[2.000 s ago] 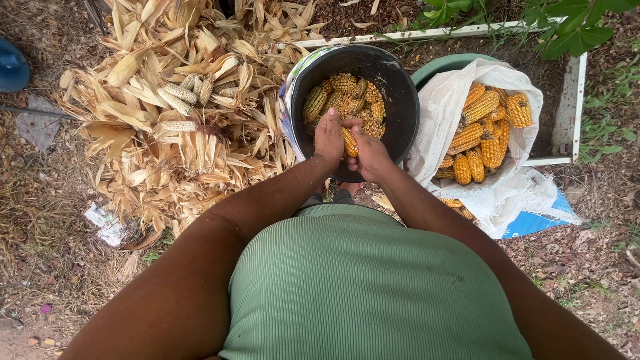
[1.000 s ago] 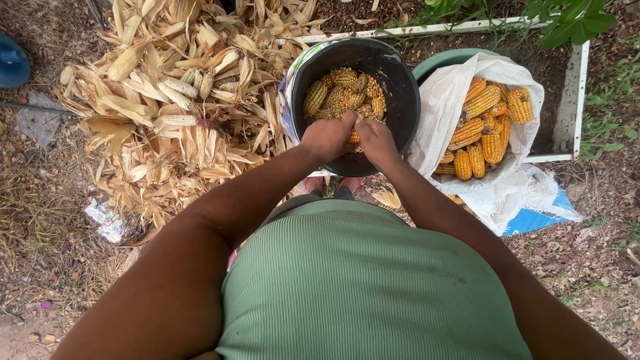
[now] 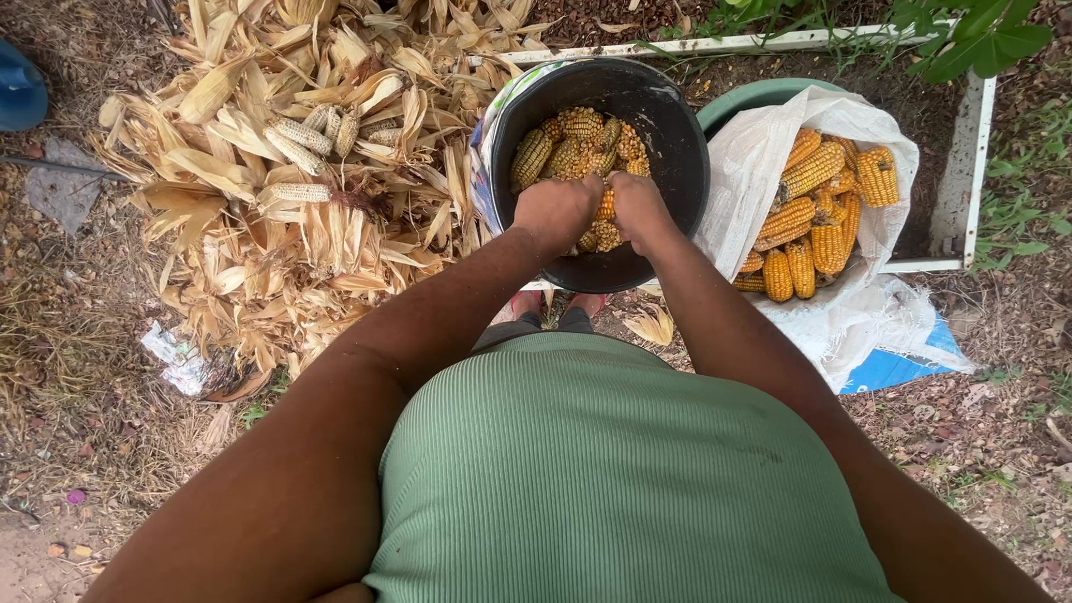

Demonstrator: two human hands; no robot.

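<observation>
Both my hands are over a black bucket (image 3: 687,176) that holds several ears of dried corn (image 3: 579,123) and loose kernels. My left hand (image 3: 559,209) and my right hand (image 3: 638,211) are curled round one yellow ear of corn (image 3: 606,203), whose middle shows in the narrow gap between them. Its ends are hidden by my fingers. At the right of the bucket, a white woven sack (image 3: 747,159) lies open with many husked yellow ears (image 3: 811,170) in it.
Dry corn husks (image 3: 226,176) form a large heap left of the bucket, with several bare cobs (image 3: 301,193) on it. A green tub (image 3: 758,94) stands behind the sack, within a white metal frame (image 3: 980,167). A blue container (image 3: 18,88) is at the far left. Leaves (image 3: 988,38) overhang the upper right.
My hands have stayed over the bucket. Two seconds ago, my left hand's fingers were more extended over the ear; now both hands are curled around it.
</observation>
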